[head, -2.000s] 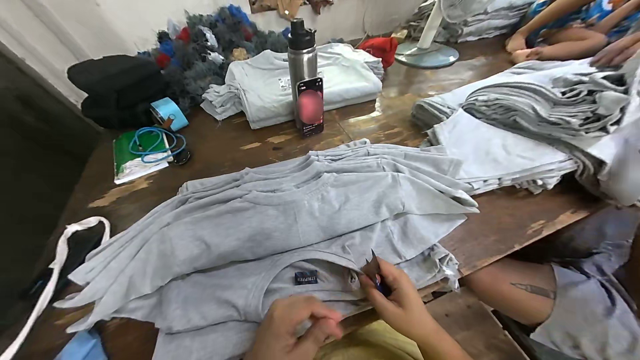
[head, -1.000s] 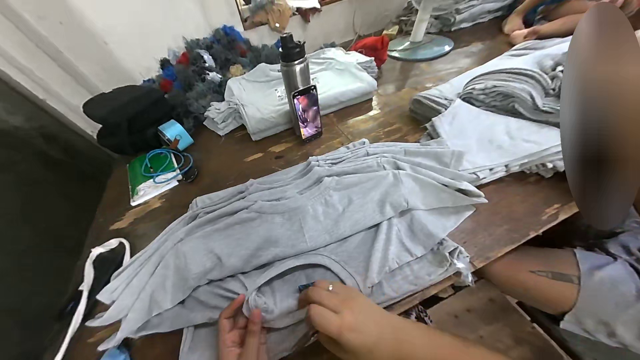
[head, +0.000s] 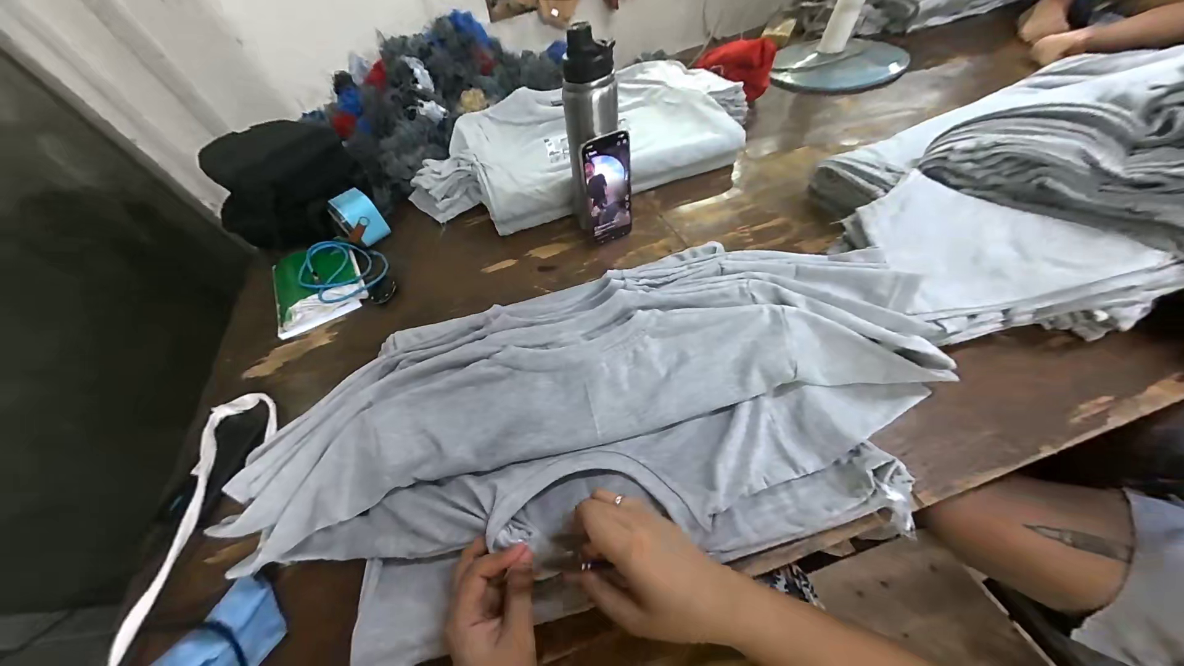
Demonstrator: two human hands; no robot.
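Observation:
A grey T-shirt [head: 592, 462] lies nearest me, its ribbed neckline forming an arch over my hands. At the left side of that neckline, my left hand [head: 492, 601] pinches the bunched collar fabric between thumb and fingers. My right hand [head: 638, 573], with a ring on one finger, is curled inside the neck opening, close to the left fingertips. A small dark tool [head: 597, 565] shows partly under its fingers; its type cannot be made out. More grey T-shirts [head: 555, 398] lie overlapped just beyond, sleeves spread to both sides.
Behind the shirts, a phone [head: 607, 185] leans on a steel bottle [head: 590, 97] by folded shirts [head: 680, 120]. Stacked grey fabric [head: 1036, 231] fills the right. A green packet [head: 314, 287] and white strap [head: 205, 462] lie left. Another person's leg [head: 1027, 546] is beside the table edge.
Two seconds ago my hands were apart, the right one holding up a pointed tool at the collar's right side. Now both are close together at the collar's left part, and the neck label is out of sight.

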